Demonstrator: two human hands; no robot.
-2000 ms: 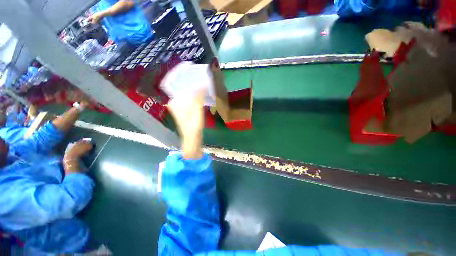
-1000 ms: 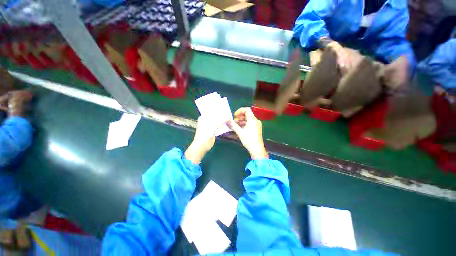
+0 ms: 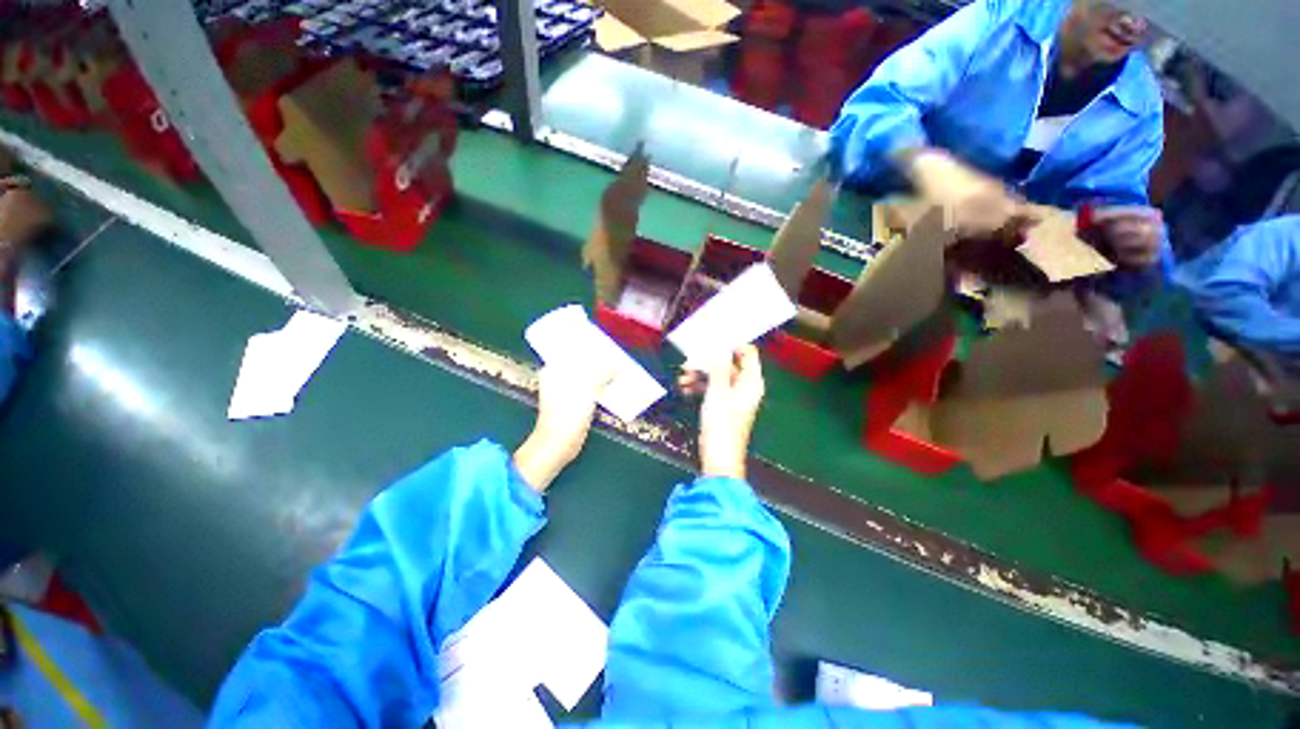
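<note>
My left hand (image 3: 565,413) is shut on a small fan of white leaflets (image 3: 616,373) above the conveyor edge rail. My right hand (image 3: 731,406) pinches one white leaflet (image 3: 734,318), held up in front of an open red retail carton (image 3: 645,296). The leaflet covers part of the cartons behind it. Loose white leaflets (image 3: 530,641) lie on the green table between and under my forearms. Another white stack (image 3: 867,688) shows at the bottom edge, partly hidden by my smock. More white leaflets (image 3: 281,368) lie at the left beside the rail.
Red cartons with brown flaps (image 3: 984,392) stand along the green belt (image 3: 542,200). The chipped edge rail (image 3: 912,541) runs between belt and table. A grey slanted post (image 3: 235,157) rises at the left. A person in blue (image 3: 927,107) handles brown flaps opposite. Dark trays (image 3: 442,36) are behind.
My right hand has drawn one leaflet away from the fan in my left hand. Red cartons stand nearer my hands, and the person opposite has moved their hands. The view has shifted slightly.
</note>
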